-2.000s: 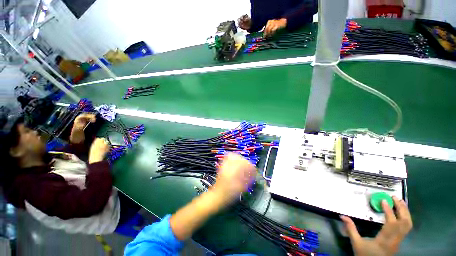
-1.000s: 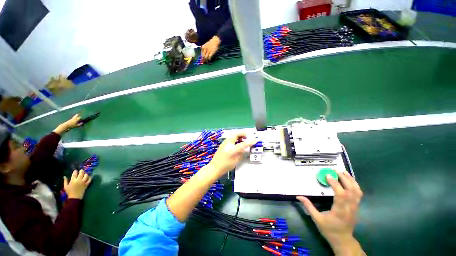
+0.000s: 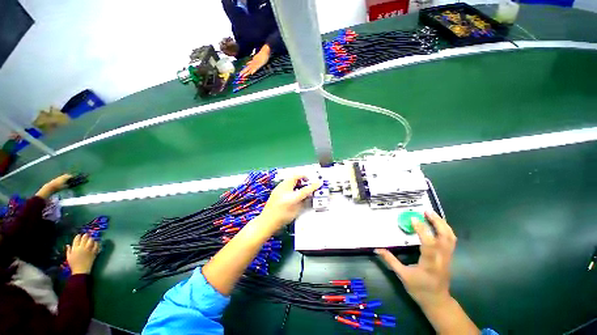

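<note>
The white bench press (image 3: 353, 229) stands in front of me with its slide block on top. My left hand (image 3: 291, 199) is at the silver clamp (image 3: 320, 198) on the box's left, fingertips pinching a blue terminal end (image 3: 323, 186) there; the rest of that lead is hidden by the hand. My right hand (image 3: 425, 262) has its fingers on the green button (image 3: 410, 222), thumb spread along the box's front edge, holding nothing. A large pile of black cable leads (image 3: 190, 239) with red and blue ends lies left of the press. A smaller pile (image 3: 288, 291) lies nearer me.
A grey post (image 3: 314, 111) rises behind the press, with a pale air hose (image 3: 373, 111). Another worker's hands reach over the bench at left. A person across handles leads beside a small machine (image 3: 208, 72). More leads (image 3: 373, 51) and a black tray (image 3: 461, 25) lie at the far side.
My left hand has moved from above the lead pile to the clamp, bringing a blue end. My right hand stays at the button. The view has shifted right. The left worker's arm has reached outward.
</note>
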